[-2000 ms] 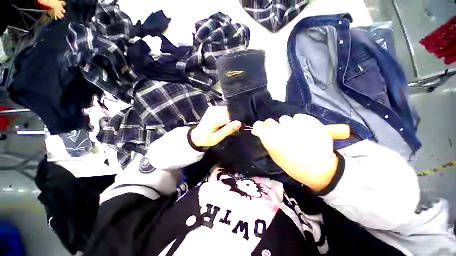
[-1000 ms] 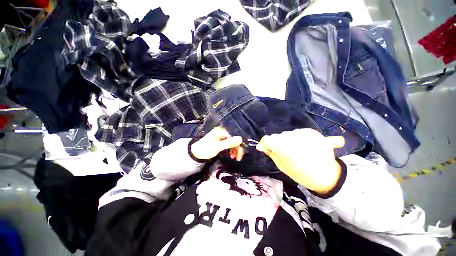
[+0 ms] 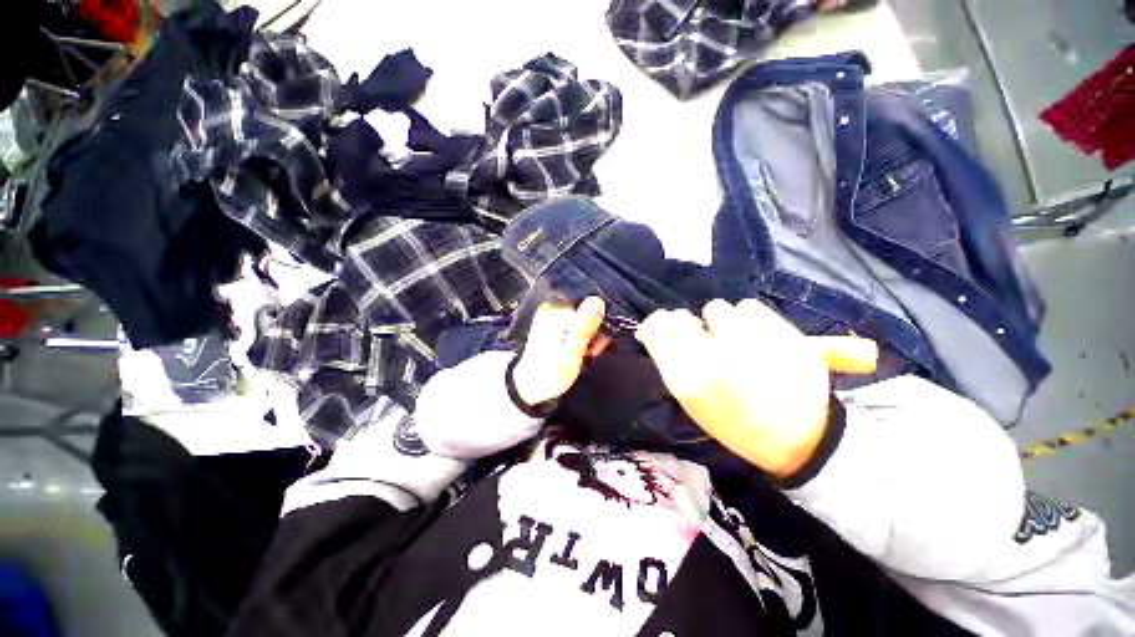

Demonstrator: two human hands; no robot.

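A dark blue denim garment lies bunched in front of my chest, its folded band with a short orange stitch mark turned up at the top. My left hand pinches the denim, thumb and fingertips together. My right hand is close beside it, fingertips on the same cloth, thumb or finger pointing out to the right. A small pale line shows between the fingertips; I cannot tell whether it is thread or stitching. The part of the denim under the hands is dark and hard to see.
A mid-blue denim jacket lies at the right, over clear plastic. Crumpled black-and-white plaid shirts and dark plain cloth pile at the left on the white table. Another plaid piece lies at the top edge, with part of another person's hand.
The denim band has dropped from upright to a folded, tilted position. My left hand has tilted upward and moved slightly right. The plaid piece at the top has shifted.
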